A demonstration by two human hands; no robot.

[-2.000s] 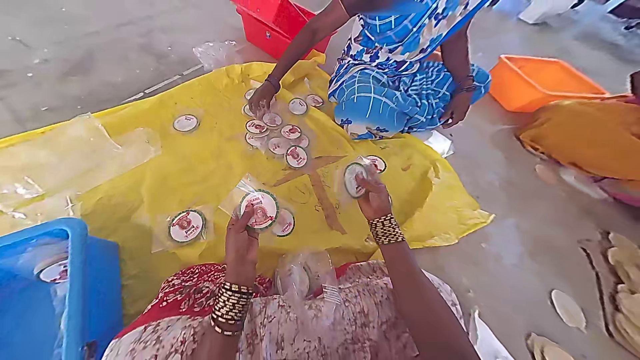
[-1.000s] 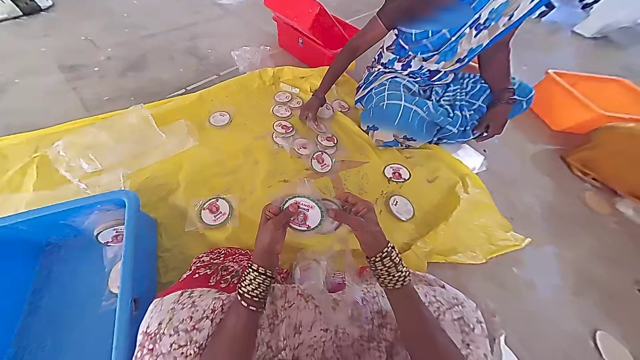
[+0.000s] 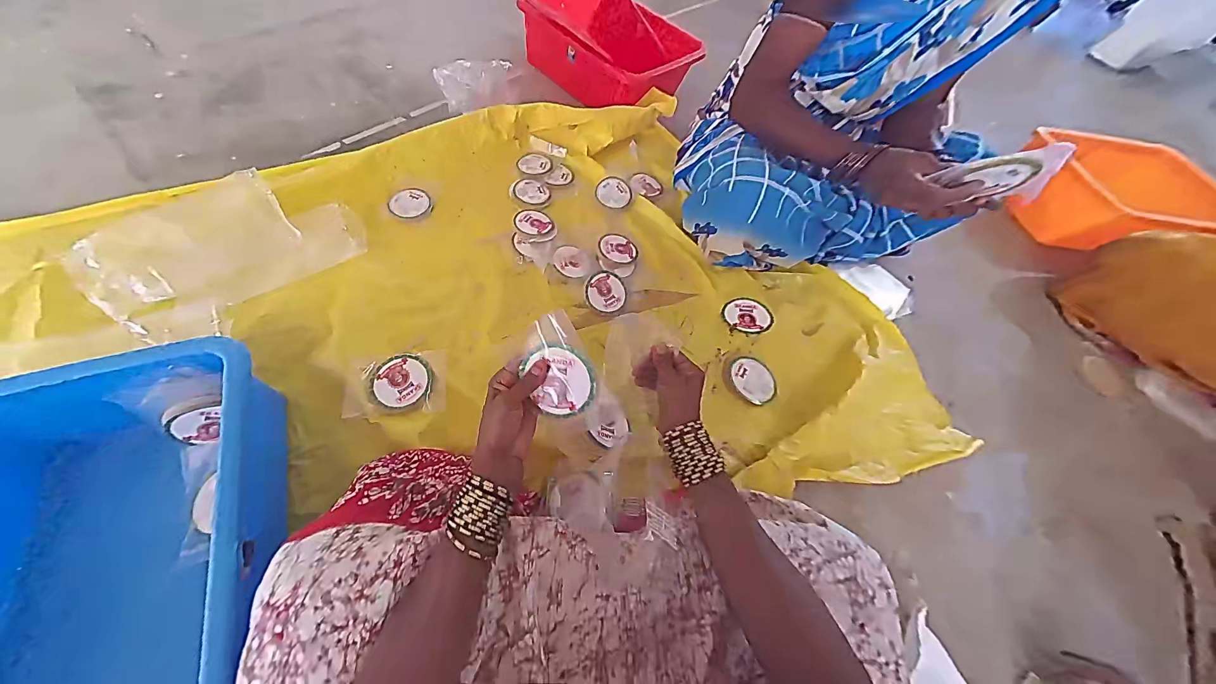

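My left hand [image 3: 513, 408] pinches a round printed label disc [image 3: 562, 382] with a green rim, a clear plastic bag around it. To its right, my right hand [image 3: 673, 375] is closed on a clear plastic bag [image 3: 638, 342]. Below and between the hands, another printed disc [image 3: 608, 425] shows partly. A bagged disc [image 3: 400, 382] lies to the left on the yellow sheet [image 3: 313, 304]; two discs [image 3: 748, 315] lie to the right. Clear bags [image 3: 581, 499] rest on my lap.
A blue crate [image 3: 237, 427] holding bagged discs stands at the left. More discs [image 3: 606, 292] lie ahead, before a seated person who holds a bagged disc [image 3: 997, 178]. Red [image 3: 608, 57] and orange [image 3: 1092, 190] bins stand beyond, with loose clear plastic [image 3: 218, 256] on the sheet's left.
My hands, together at a disc one second ago, have moved apart. The other person's hand has left the discs on the sheet and now holds a bagged one near the orange bin.
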